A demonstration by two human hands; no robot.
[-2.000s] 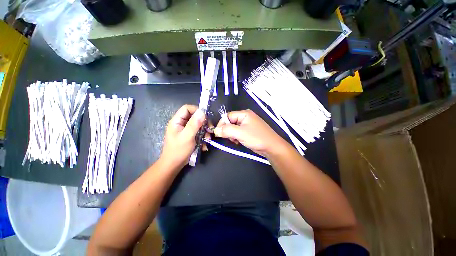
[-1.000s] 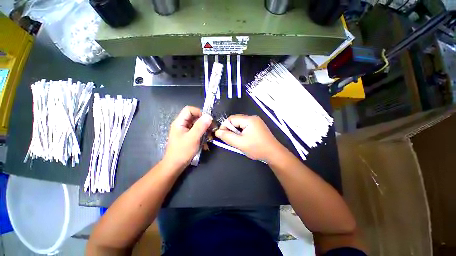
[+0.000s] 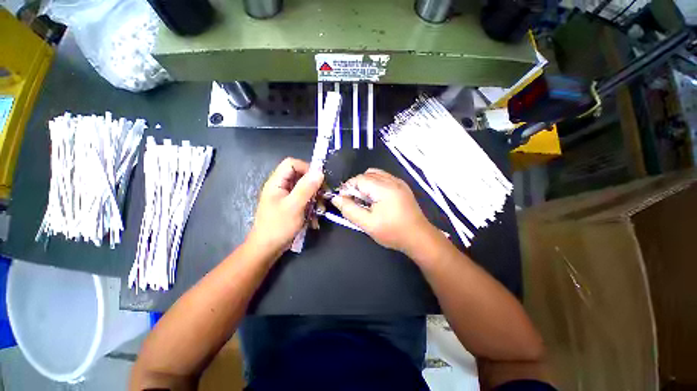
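My left hand (image 3: 286, 205) holds a narrow silver-grey loading bar (image 3: 326, 130), tilted nearly upright over the dark worktable. My right hand (image 3: 382, 206) is at the bar's right edge, its fingertips pinched on the end of a short white cable. Another white cable (image 3: 342, 221) runs from the bar to the right, passing under my right hand. The fingertips hide the small contact point. Several white cables (image 3: 355, 116) stick out toward me from under the green platen (image 3: 428, 67).
An unmolded cable stack (image 3: 451, 164) lies fanned at right. Two white cable bundles (image 3: 90, 179) (image 3: 170, 214) lie at left. A plastic bag (image 3: 126, 46) is back left, a white tub (image 3: 57, 321) on the floor left, a cardboard box (image 3: 596, 282) at right. The perforated bed (image 3: 267, 114) is behind.
My right hand stays close to the bar, its fingers shifting slightly at the bar's edge. My left hand keeps its hold. The whole view has shifted slightly.
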